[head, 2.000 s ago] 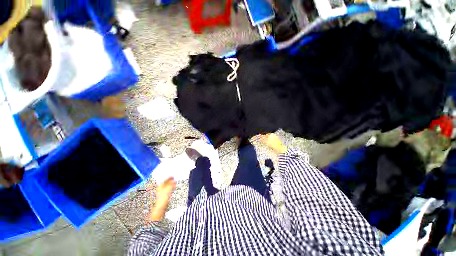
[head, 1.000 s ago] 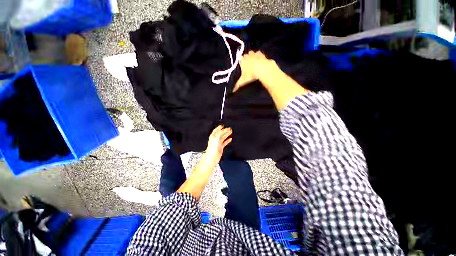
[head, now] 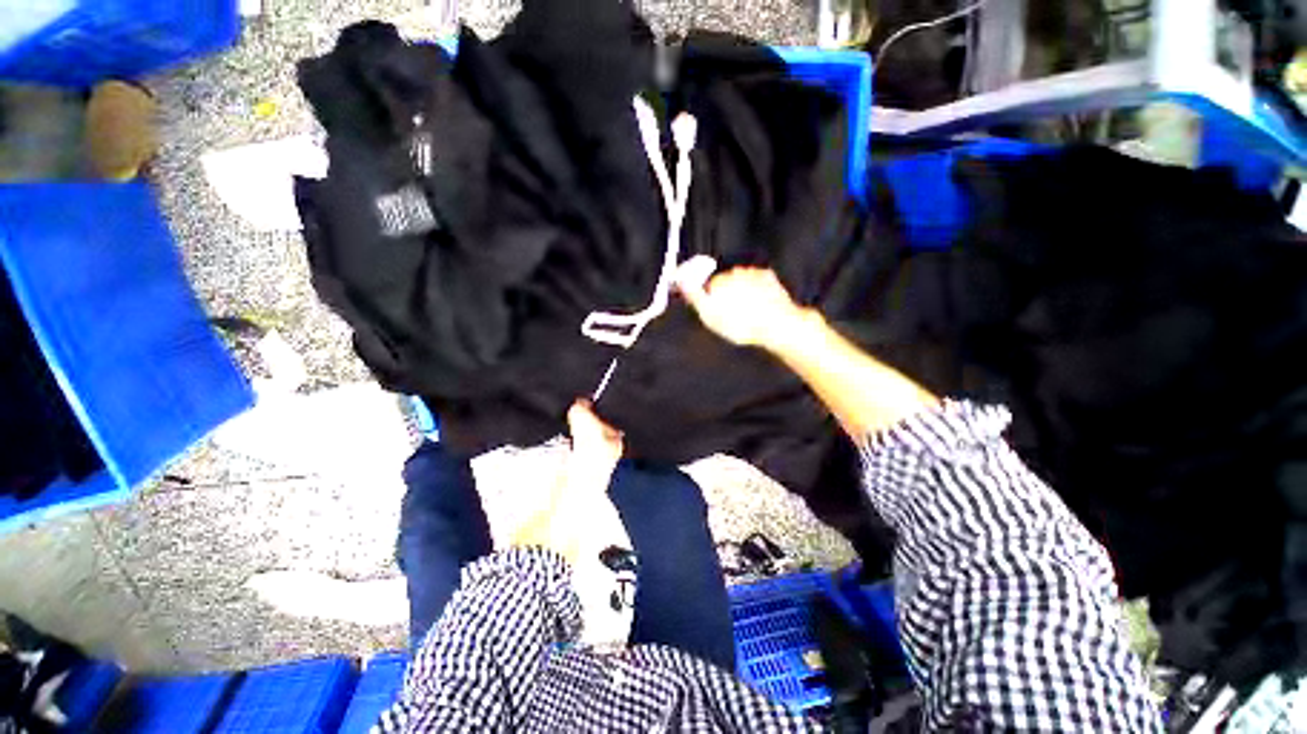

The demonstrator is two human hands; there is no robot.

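A large bundle of black fabric lies across a blue crate in front of me. An off-white tie string runs over it in a loose loop. My right hand is closed on the string at the loop's right side. My left hand is at the bundle's near edge, its fingers pinched on the thin lower end of the string. A small pale tag shows on the cloth at the upper left.
Another blue crate with dark contents stands at the left. More black cloth fills the right side. A slotted blue crate is beside my legs. Pale scraps lie on the speckled floor. A pale table frame is at the upper right.
Both hands have come onto the bundle and now hold the string. The string loop has shifted and opened out lower. The view has moved closer over the bundle, and the tag has come into view.
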